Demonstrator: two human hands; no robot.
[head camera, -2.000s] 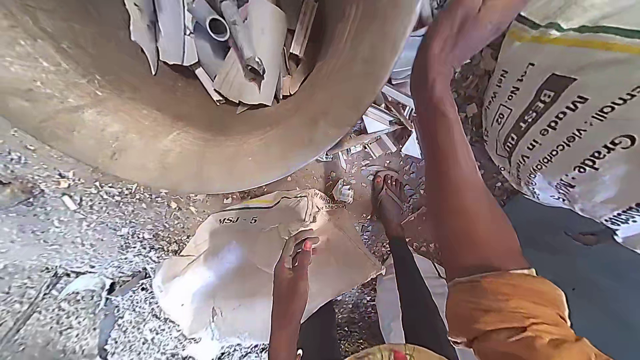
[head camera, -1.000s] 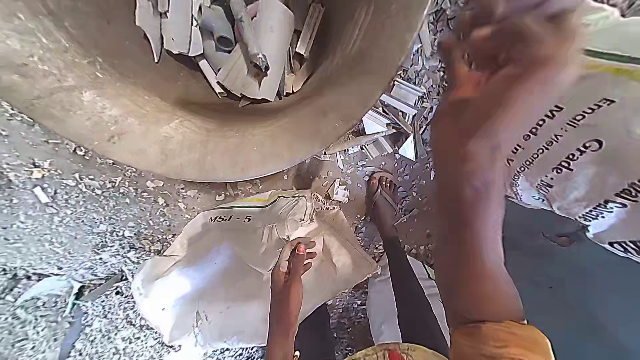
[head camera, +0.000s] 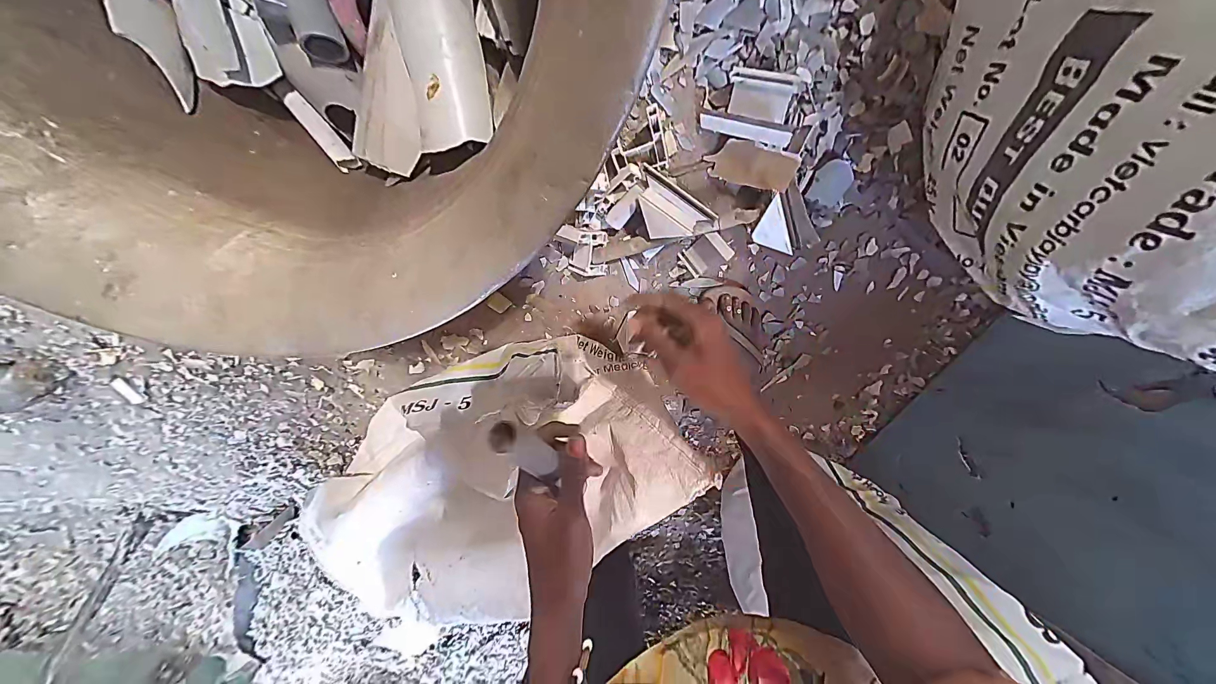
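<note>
My left hand (head camera: 560, 465) is closed around a short piece of grey-white plastic pipe (head camera: 532, 454), its round open end facing up and left. Beneath that hand lies a white woven sack (head camera: 399, 513) with printed marks. My right hand (head camera: 689, 351), blurred, is above the sack's upper right corner, its fingers curled; whether it holds anything cannot be told. Just behind it is my sandalled foot (head camera: 741, 309).
A large round metal basin (head camera: 494, 256) with broken plastic pipe pieces (head camera: 442, 85) fills the upper left. Plastic scraps (head camera: 665, 204) litter the ground beside it. A full printed sack (head camera: 1064, 180) stands at the right, near a dark grey sheet (head camera: 1026, 456).
My right hand has come from the printed sack at the upper right down beside my left hand. A pipe piece now shows in my left hand.
</note>
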